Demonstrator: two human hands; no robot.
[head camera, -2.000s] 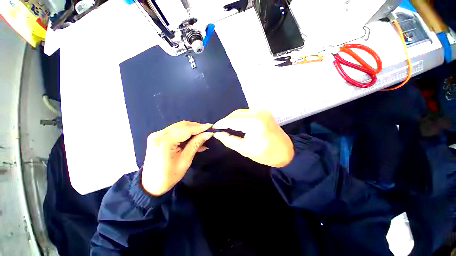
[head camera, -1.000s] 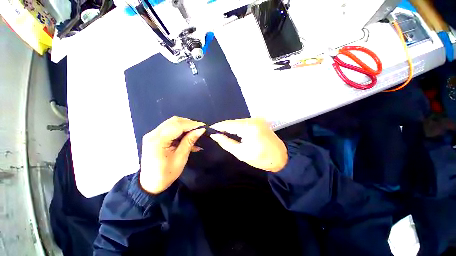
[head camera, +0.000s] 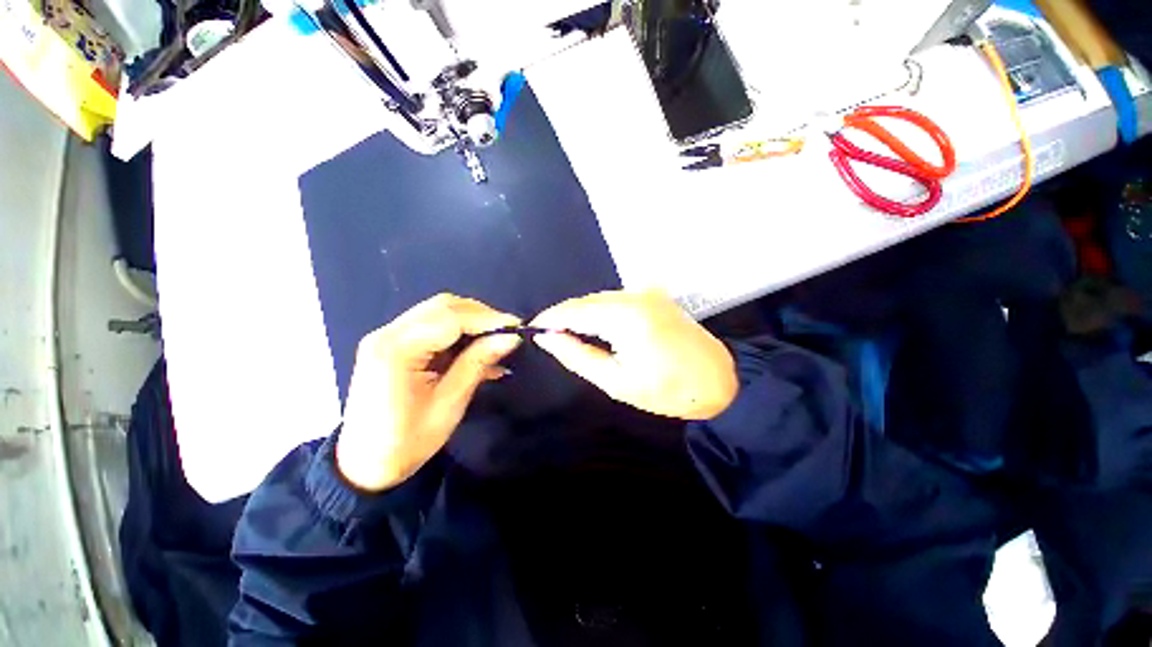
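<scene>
A small dark navy folded strip (head camera: 575, 336) is pinched between the fingertips of both hands. My left hand (head camera: 417, 379) grips its left end, and my right hand (head camera: 651, 354) grips its right end; the fingertips nearly touch. The hands are above the near edge of a flat navy fabric panel (head camera: 442, 240), which lies on the white table (head camera: 240, 316). The presser foot (head camera: 475, 166) stands over the far part of the panel. Faint light marks show on the panel. Most of the strip is hidden by the fingers.
Thread snips (head camera: 745, 152) and red-orange scissors (head camera: 929, 164) lie at the right, beside a black smartphone (head camera: 708, 95). An orange cord (head camera: 1026, 139) loops over the table edge. Dark navy cloth (head camera: 960, 341) hangs at the right. A yellow and white packet (head camera: 63, 63) is at the upper left.
Both hands keep hold of the strip, which is now held straighter and more level between the fingertips. The whole view has shifted slightly. The panel stays under the foot.
</scene>
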